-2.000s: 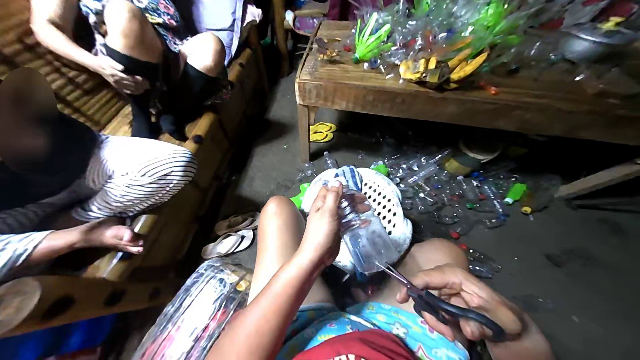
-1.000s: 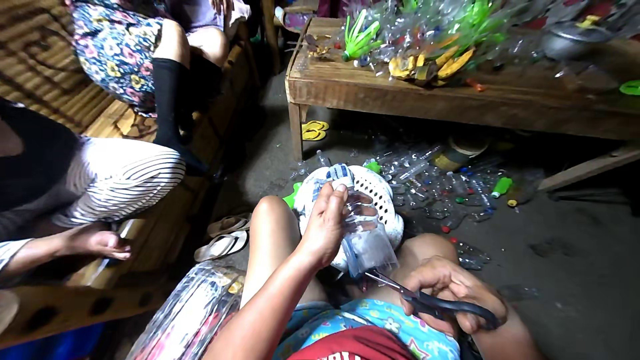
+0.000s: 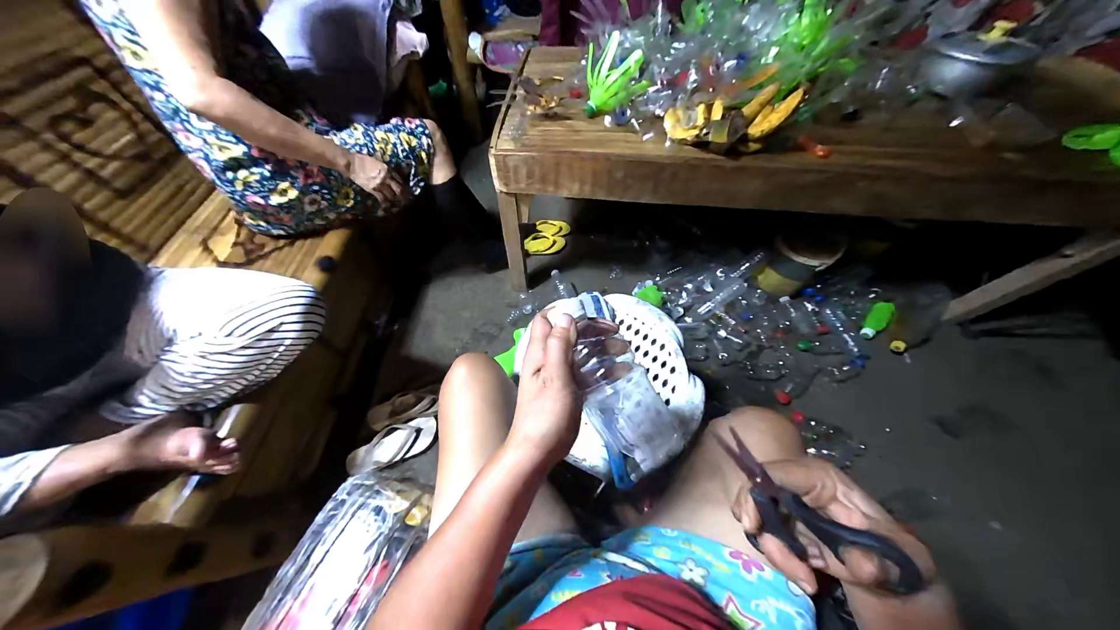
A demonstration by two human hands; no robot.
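My left hand point(image 3: 547, 385) grips a clear plastic bottle point(image 3: 626, 402) above my lap, its cut end pointing down to the right. Behind the bottle is a white perforated plastic basket point(image 3: 661, 350), between my knees. In my right hand point(image 3: 831, 516) are black-handled scissors point(image 3: 783, 507); their blades point up and left, apart from the bottle. A blue strip point(image 3: 619, 464) hangs by the bottle's lower edge.
A wooden table point(image 3: 630, 175) ahead holds cut plastic pieces, banana peels point(image 3: 770, 114) and a lidded metal pot point(image 3: 980, 61). Plastic bottles point(image 3: 744, 306) litter the floor. Two people sit on a bamboo bench point(image 3: 289, 385) at left. Sandals point(image 3: 394, 442) lie near my leg.
The scissors were at the bottle's lower edge; my right hand has drawn them away to the right. My left hand still holds the bottle.
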